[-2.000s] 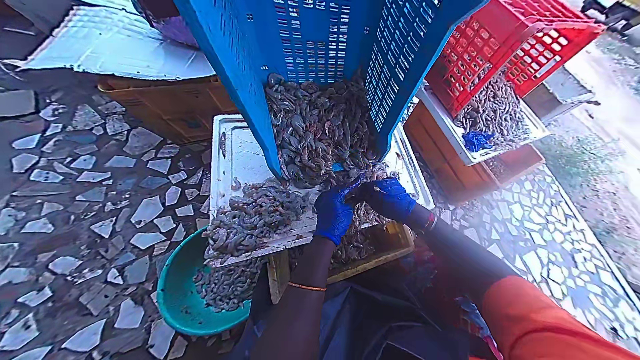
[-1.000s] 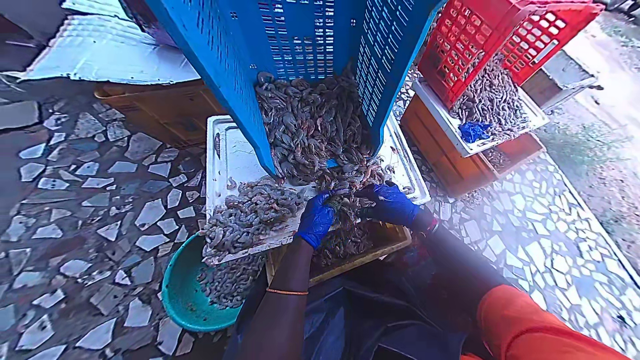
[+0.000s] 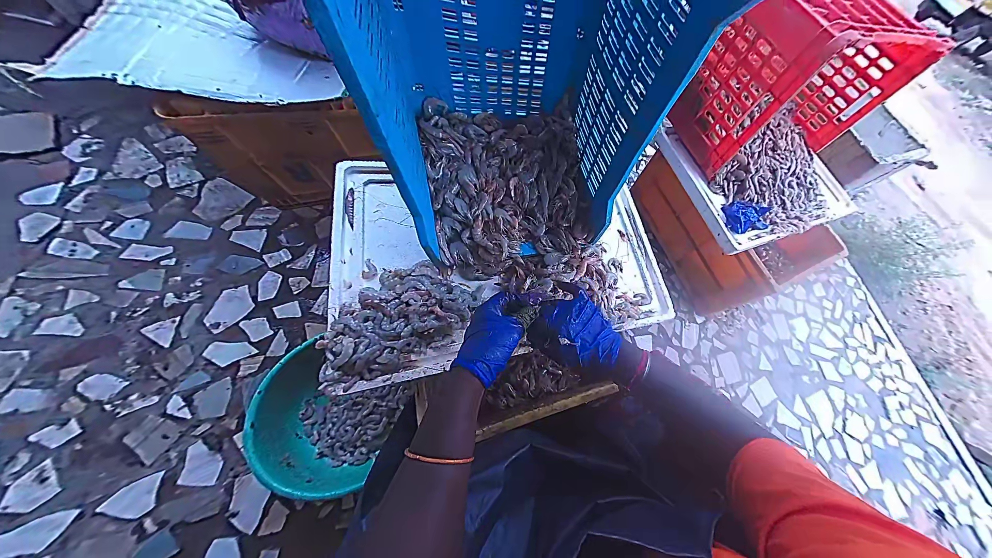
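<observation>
My left hand, in a blue glove, is closed on a shrimp whose dark end shows between both hands. Close beside it, my right hand, also gloved in blue, has its fingers at the same shrimp. Beyond them a blue plastic crate lies tipped toward me, with a heap of whole shrimp spilling onto a white foam tray. A pile of shrimp that look peeled lies on the tray's left. Below my hands, dark scraps sit in a wooden-edged container.
A green basin with more shrimp stands at the lower left. An orange-brown crate is behind it. At the right, a red crate rests on another tray with shrimp and a blue glove. Broken-tile paving surrounds these.
One second ago my hands were apart at the near edge of the shrimp heap; now they have come together over the container, around one shrimp.
</observation>
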